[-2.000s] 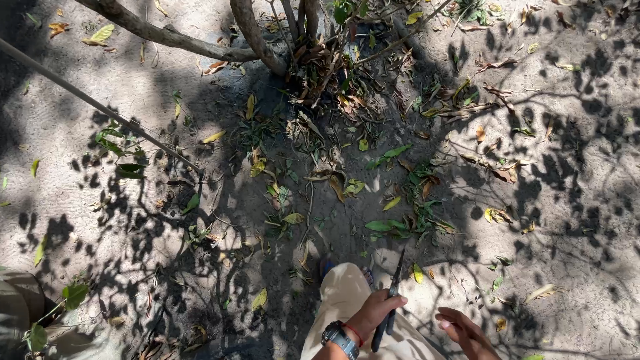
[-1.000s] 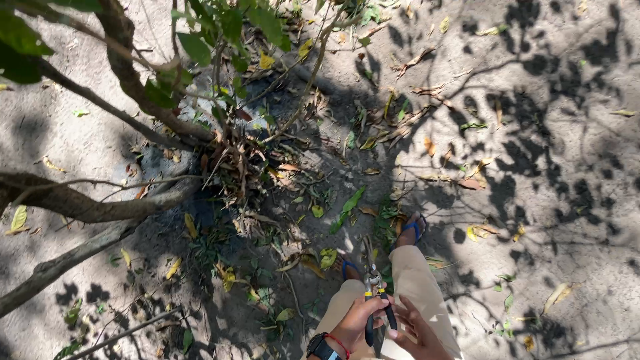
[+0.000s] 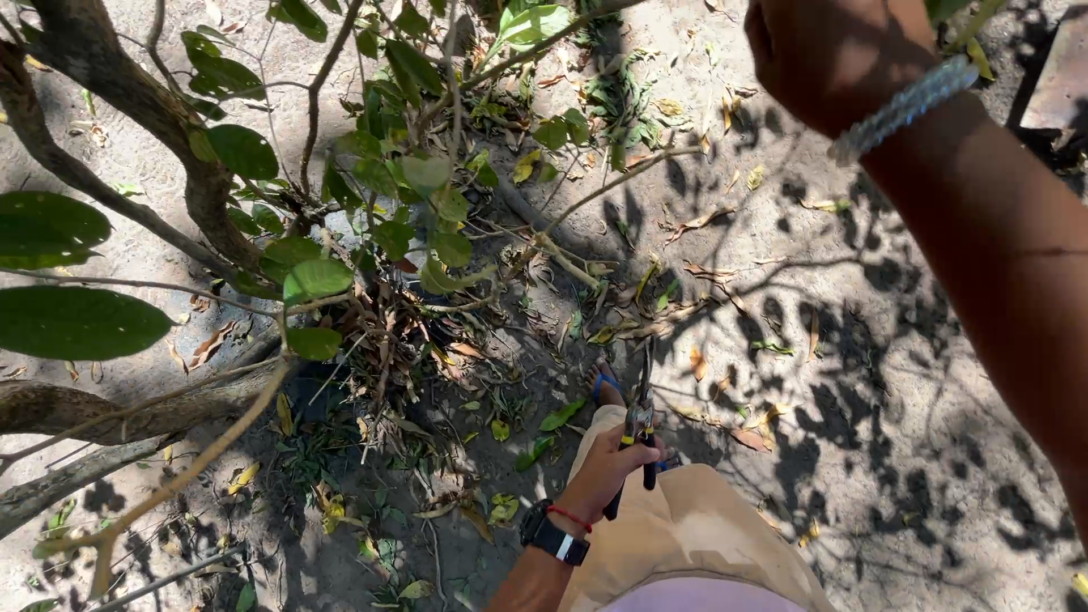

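Garden shears with dark handles and yellow bands [image 3: 639,416] are gripped in my left hand [image 3: 608,472], low in the middle, blades pointing up and away from me. That wrist carries a black watch and a red cord. My right hand [image 3: 837,55] is raised at the top right, close to the camera, with a pale beaded bracelet at the wrist; its fingers are mostly cut off by the frame edge. Beside it, a bit of green stem and leaf shows at the top edge. What the right fingers do is hidden.
A shrub's thick stems [image 3: 161,127] and leafy twigs fill the left side. A bare forked branch [image 3: 204,459] reaches across the lower left. Dry leaves [image 3: 382,340] lie heaped at the base. My sandalled foot [image 3: 605,384] stands on shaded soil; a flat slab [image 3: 1058,81] is at the far right.
My right hand has risen from beside the shears to the top right. The shears are still in my left hand. The view has shifted, with more leafy branches now close by.
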